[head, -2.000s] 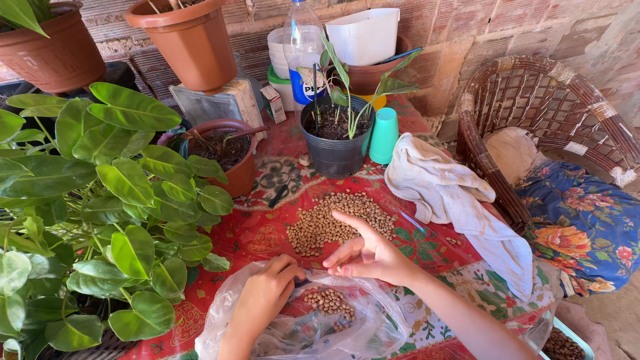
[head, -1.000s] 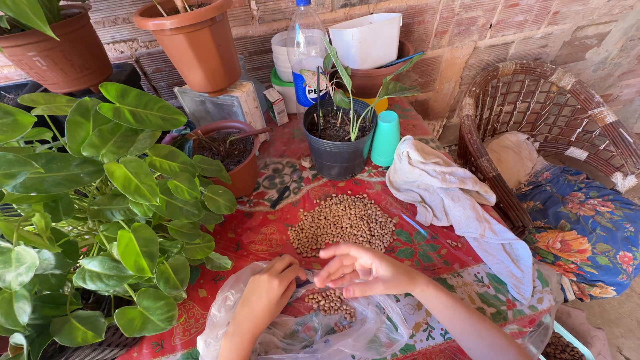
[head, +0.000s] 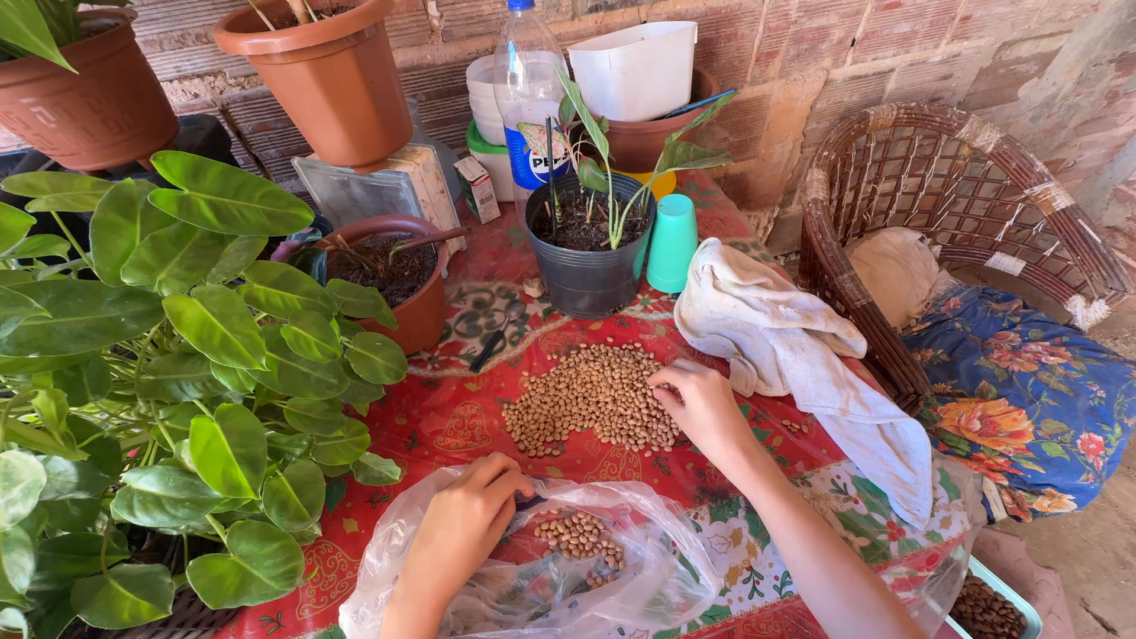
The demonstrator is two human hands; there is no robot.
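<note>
A pile of brown beans (head: 595,399) lies on the red patterned tablecloth (head: 461,417). My right hand (head: 697,404) reaches over the pile's right edge, fingertips bent together at the beans; whether one is pinched cannot be seen. Nearer to me, a clear plastic bag (head: 657,550) lies spread with its mouth open, a smaller heap of beans (head: 577,537) inside. My left hand (head: 475,515) holds the bag's left rim, its fingers curled beside a small dark piece I cannot make out.
A black potted plant (head: 586,266), a turquoise cup (head: 672,244) and a crumpled white cloth (head: 781,328) stand or lie behind the pile. A spoon (head: 497,337) lies left of it. Leafy plants (head: 222,355) crowd the left. At right are a wicker chair (head: 825,266) and a tub of dark beans (head: 985,608).
My right hand has moved from above the bag, near my left hand, out to the right edge of the bean pile. My left hand has stayed at the bag's rim.
</note>
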